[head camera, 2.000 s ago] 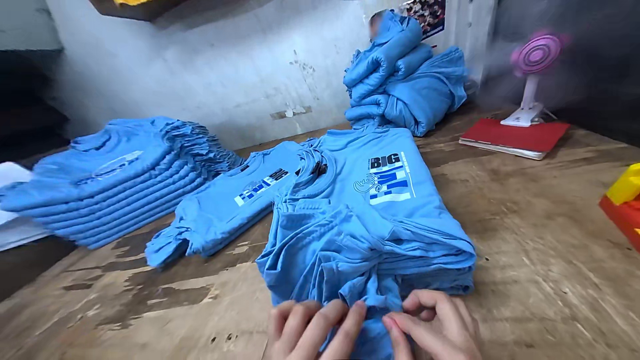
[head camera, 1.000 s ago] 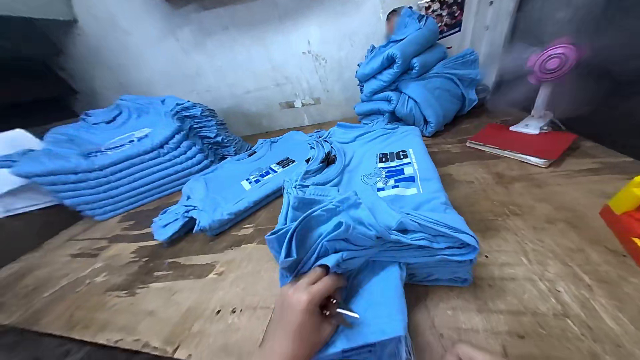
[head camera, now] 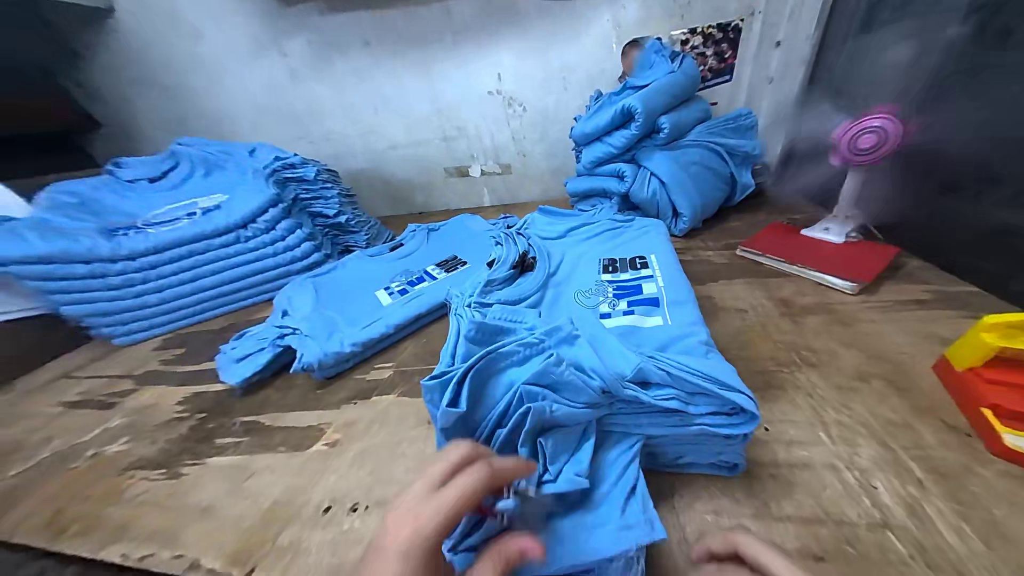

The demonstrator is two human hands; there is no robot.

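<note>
My left hand (head camera: pixel 456 512), blurred, holds a small metal tool (head camera: pixel 520 506) between thumb and fingers, over the sleeve end of a blue T-shirt. The tool looks like thread snips, but blur hides its shape. That sleeve (head camera: pixel 616 520) lies flat toward the near edge, below bunched sleeves (head camera: pixel 536 400) of a stack of blue printed T-shirts (head camera: pixel 680 344). My right hand (head camera: pixel 744 554) shows only in part at the bottom edge, right of the sleeve and apart from it; whether it holds anything is hidden.
More folded blue T-shirts (head camera: pixel 360 312) lie left of the stack, with a taller pile (head camera: pixel 184 264) beyond. Rolled blue cloth (head camera: pixel 680 152) stands at the wall. A pink fan (head camera: pixel 868 140) stands on a red book (head camera: pixel 832 254). A red and yellow plastic object (head camera: pixel 976 384) is at right on the wooden table (head camera: pixel 200 480).
Two seconds ago both hands were together on the sleeves. My right hand has since moved away to the right, and the metal tool now shows in my left hand. The sleeve end lies spread out.
</note>
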